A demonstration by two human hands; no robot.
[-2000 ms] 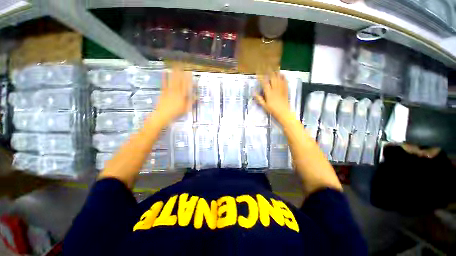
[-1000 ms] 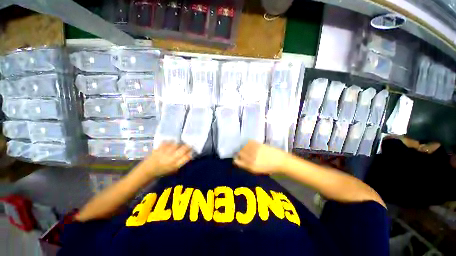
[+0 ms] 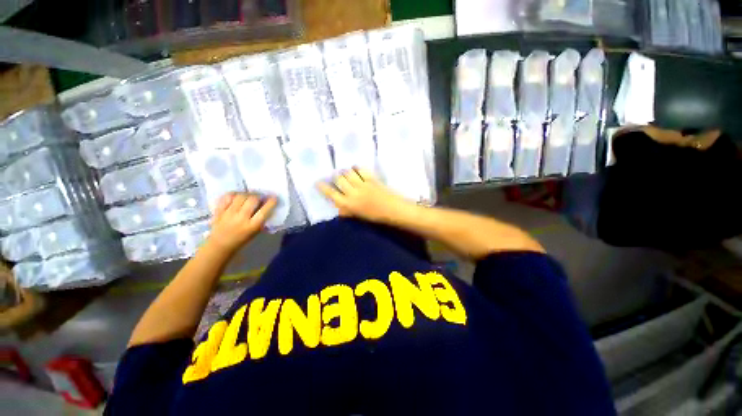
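A clear blister tray [image 3: 429, 122] of bagged flat products lies in front of me, with printed labels on the far row and plainer bags in the near row. My left hand [image 3: 238, 221] rests on the near ends of two bagged products [image 3: 262, 169] at the left. My right hand [image 3: 360, 195] lies on the near-row bags at the middle, fingers pointing away from me. Both hands are slightly blurred, and neither lifts anything. The tray's near edge is partly hidden by my hands and shirt.
More trays of bagged products lie left [image 3: 154, 183] and far left [image 3: 32, 195]. Another tray [image 3: 529, 122] is at the right, near a person in dark clothing [image 3: 667, 195]. Dark, red-edged products [image 3: 220, 12] lie beyond. A red object [image 3: 75, 380] is low left.
The view has shifted and tilted, so the trays sit higher in it. My hands have moved from the tray's near edge onto the near-row bags, which lie closer together.
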